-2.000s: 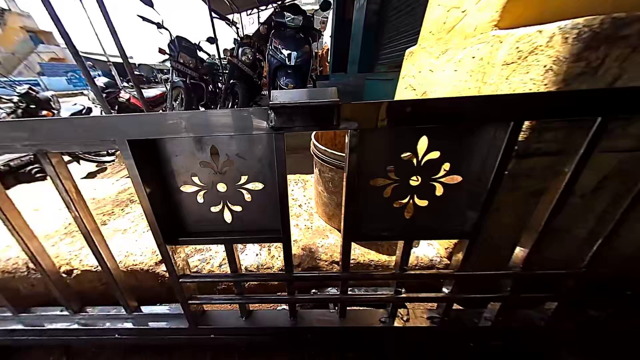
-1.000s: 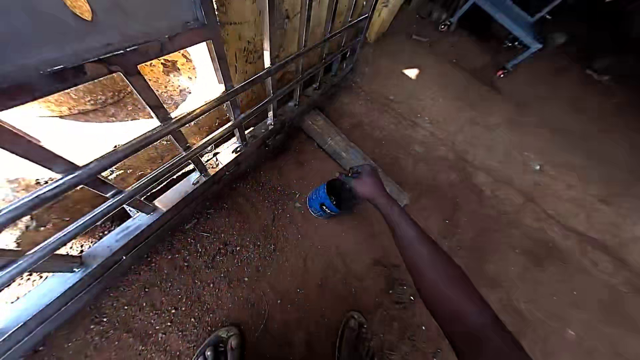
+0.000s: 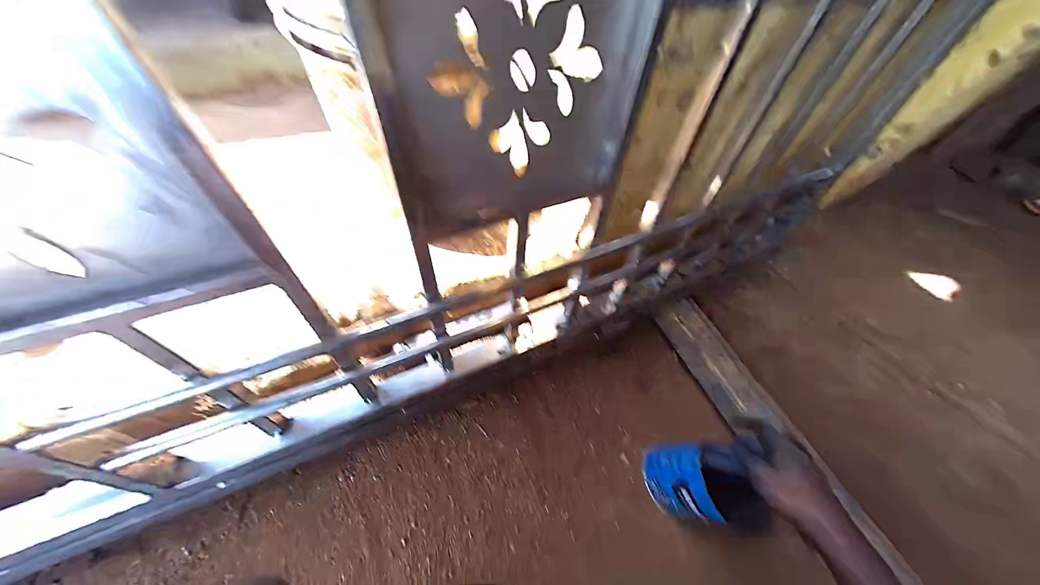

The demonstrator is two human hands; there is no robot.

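Observation:
At the lower right, my right hand [image 3: 784, 479] is closed on a blue cylindrical container [image 3: 691, 485] with a dark end, tilted on its side toward the left. The hand is blurred, and what exactly its fingers grip on the container cannot be told. Under the hand and forearm runs a wooden plank [image 3: 723, 366] on the brown dirt ground. A metal gate [image 3: 520, 191] with upright bars and a cut-out flower panel stands to the left and above the container, apart from it. My left hand is out of view.
Two rails [image 3: 479, 317] cross the lower part of the gate, above its bottom bar. Behind the right-hand bars rises a yellow wall [image 3: 934, 114]. Brown dirt ground [image 3: 455, 487] with small grit lies in front. A bright patch [image 3: 934, 284] shows on the ground at right.
The view has turned from the gate down to the ground, then partly back up toward the gate. My right hand, holding the blue container, shows one second ago and now.

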